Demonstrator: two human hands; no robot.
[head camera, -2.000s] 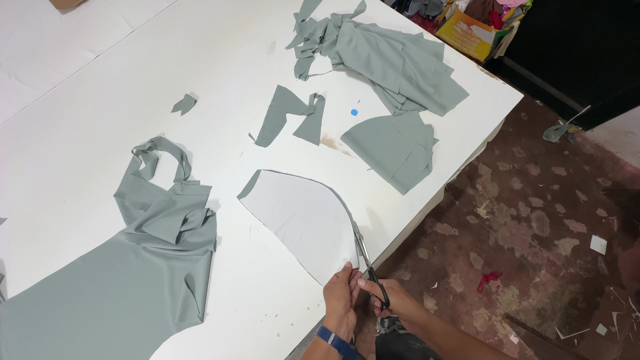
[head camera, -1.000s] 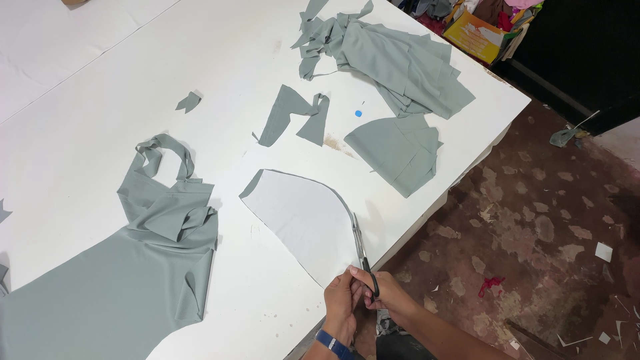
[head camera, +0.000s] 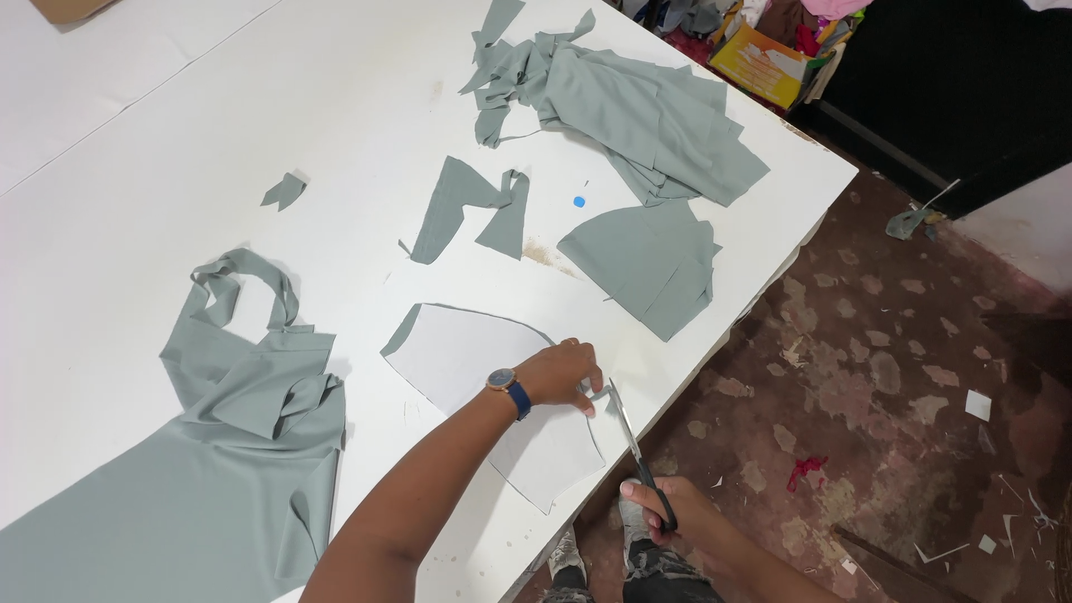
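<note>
A white paper pattern piece (head camera: 477, 352) lies over a grey-green fabric piece (head camera: 402, 329) near the table's front edge. Above its right side, my left hand (head camera: 559, 373) pinches a small fabric scrap (head camera: 599, 392) between thumb and fingers. A watch with a blue strap is on that wrist. At the table's edge, my right hand (head camera: 670, 509) holds the black handles of fabric scissors (head camera: 635, 448). Their blades point up and left, beside the scrap; whether the blades are fully closed I cannot tell.
Draped grey-green fabric (head camera: 209, 477) covers the white table's left side. A fabric stack (head camera: 645, 109), a cut panel (head camera: 649, 260) and offcuts (head camera: 440, 213) lie farther back. A small blue disc (head camera: 579, 202) sits among them. A box of cloth (head camera: 758, 67) stands beyond the table.
My left hand has moved up from the lower edge of the pattern to its right side. The scissors have come away from the pattern's edge, toward the right.
</note>
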